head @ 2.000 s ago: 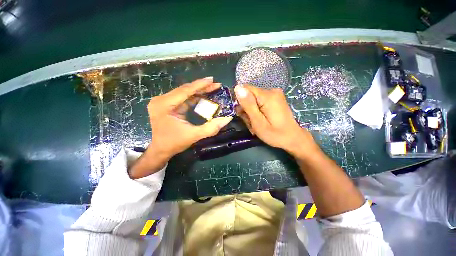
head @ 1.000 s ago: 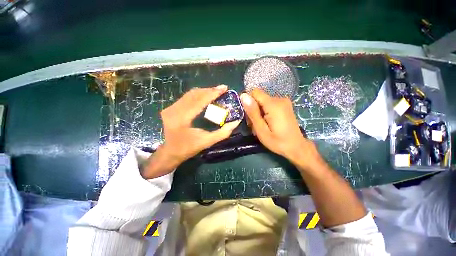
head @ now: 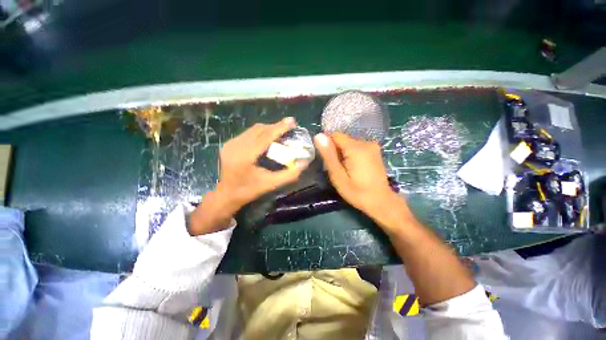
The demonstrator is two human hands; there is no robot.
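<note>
My left hand (head: 249, 163) holds a small black electronic unit (head: 300, 147) between thumb and fingers, tilted, with a white block and a bit of yellow at its left side. Its face shines and looks blurred. My right hand (head: 355, 166) is at the unit's right edge, thumb and fingertips pinched together; whether they hold a tiny screw is too small to tell. The black electric screwdriver (head: 302, 206) lies on the green bench below my hands, partly hidden by my right hand.
A round dish of screws (head: 355, 116) stands behind my right hand. Right of it are a loose screw pile (head: 432, 135), white paper (head: 485, 166) and a clear tray (head: 559, 143) holding several units. A pale rail (head: 266, 85) borders the green conveyor. People's sleeves show at both sides.
The unit has been tilted, so its face now catches the light. Both hands stay together around it. The view has shifted, and the bench sits a little lower in the picture.
</note>
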